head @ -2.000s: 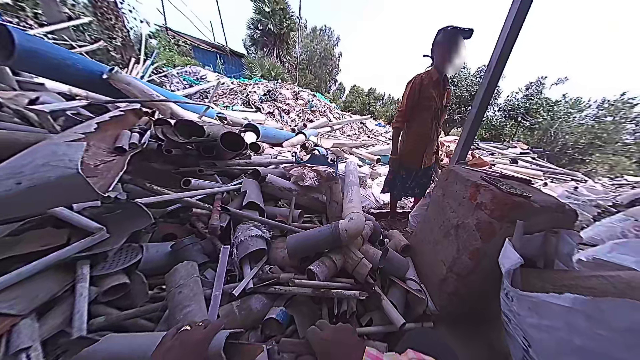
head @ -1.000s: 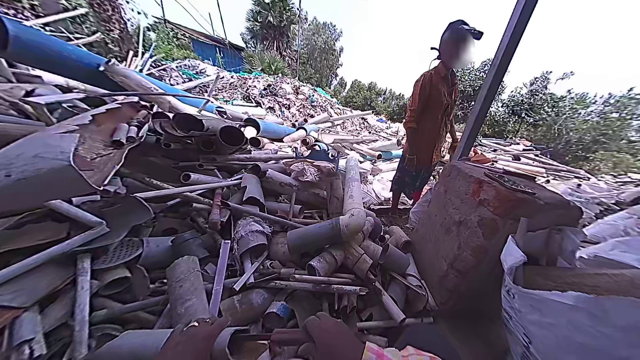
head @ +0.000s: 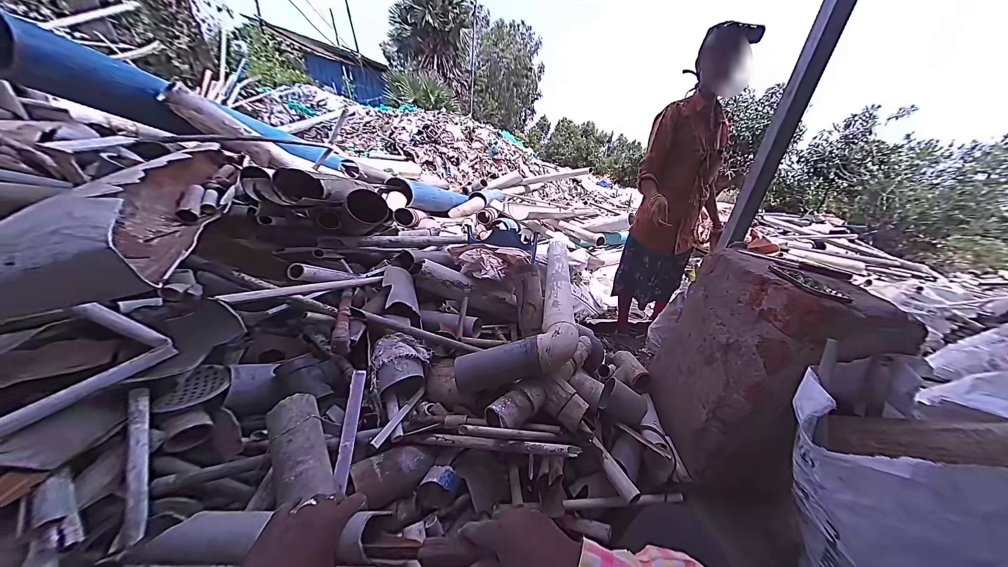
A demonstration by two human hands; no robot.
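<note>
At the bottom edge of the head view, my left hand (head: 303, 531) lies closed around a grey plastic pipe (head: 197, 539), whose cut end shows just right of the fingers. My right hand (head: 524, 539) is to its right, fingers curled at a dark reddish-brown piece (head: 441, 549) that lies between the hands; its far end is hidden. Just beyond my hands are an upright weathered pipe piece (head: 299, 449), a narrow pale strip (head: 350, 433) and a grey elbow pipe (head: 512, 362), all among mixed scrap pipes.
A large reddish block (head: 740, 370) stands right of the heap, with a slanted metal post (head: 787, 118) behind it. A white sack (head: 890, 504) holding scrap is at lower right. Another person (head: 681, 181) stands beyond the block. A long blue pipe (head: 87, 67) lies upper left.
The reddish-brown piece between my hands, not seen two seconds ago, now shows by my right hand. The other person has shifted slightly right, and one hand is now raised near the waist.
</note>
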